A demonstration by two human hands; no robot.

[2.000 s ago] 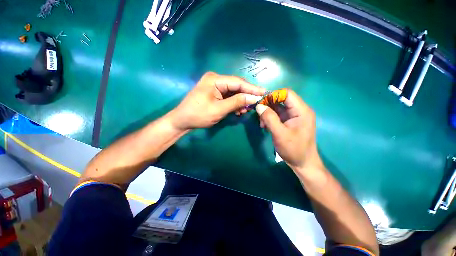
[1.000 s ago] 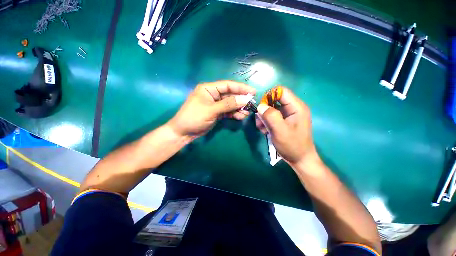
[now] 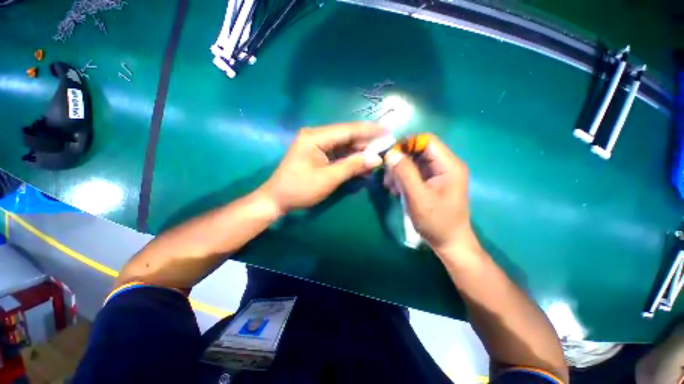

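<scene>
My left hand [image 3: 319,165] pinches a small white end piece [image 3: 380,145] between thumb and fingertips, over the green mat. My right hand [image 3: 431,187] is just right of it, with the orange-handled tool [image 3: 417,143] held in the curled fingers. The tool's tip is hidden or blurred. A white bar [image 3: 410,225] hangs out below my right palm, its upper part hidden by the hand. The fingertips of both hands are very close together, and whether the parts between them are joined cannot be told.
Small metal pins [image 3: 377,96] lie beyond my hands, with a larger pile [image 3: 81,16] at upper left. A black curved object [image 3: 64,120] lies left. White bar bundles lie near the rail [image 3: 525,34], top centre [image 3: 234,37] and right [image 3: 616,105]; more bars [image 3: 666,285] lie lower right.
The white end piece now shows larger at my left fingertips, and dark wire ends seen there earlier are less visible. My right hand stays close, with the tool still in it.
</scene>
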